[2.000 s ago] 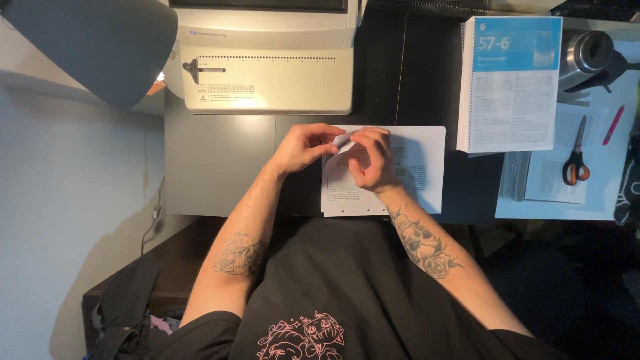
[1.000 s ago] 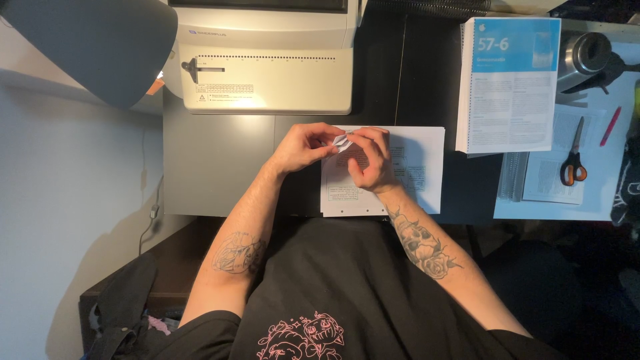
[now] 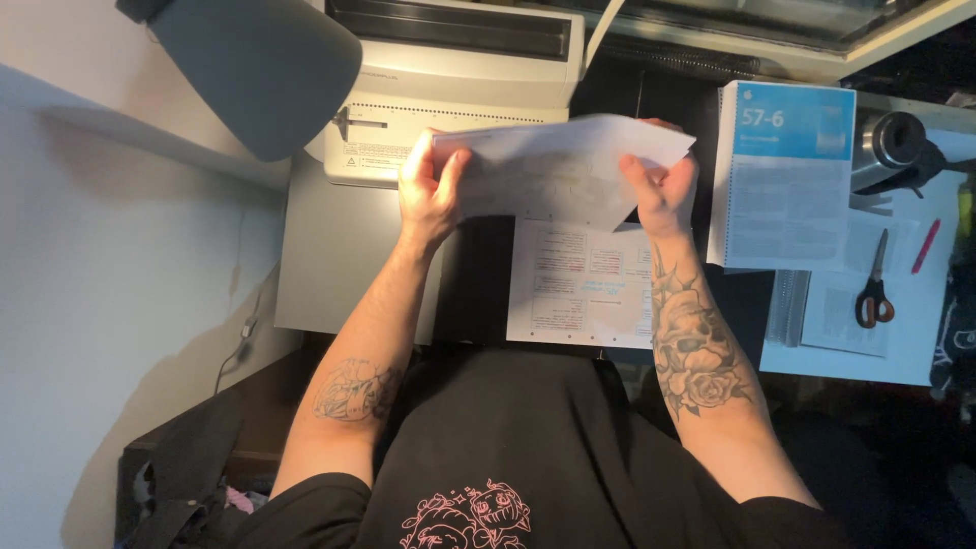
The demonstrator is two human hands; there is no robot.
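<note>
My left hand (image 3: 433, 191) and my right hand (image 3: 662, 183) hold a few sheets of paper (image 3: 541, 171) up between them, each gripping one end. The sheets are bent and tilted, with thumbs on the near face; how many there are I cannot tell. Below them a printed sheet (image 3: 583, 297), with a row of dots along its near edge, lies on the dark table. Behind the raised sheets stands a beige binding machine (image 3: 457, 88), part of its front hidden by the paper and my left hand.
A thick stack with a blue and white cover (image 3: 793, 175) lies at the right. Beyond it are scissors with orange and black handles (image 3: 874, 293), a pink pen (image 3: 926, 245) and a metal flask (image 3: 888, 145). A dark lamp shade (image 3: 267, 69) hangs at upper left, near the machine.
Earlier both hands were close together over the papers, fingering a small white piece. Now they are wide apart, holding sheets raised above the table.
</note>
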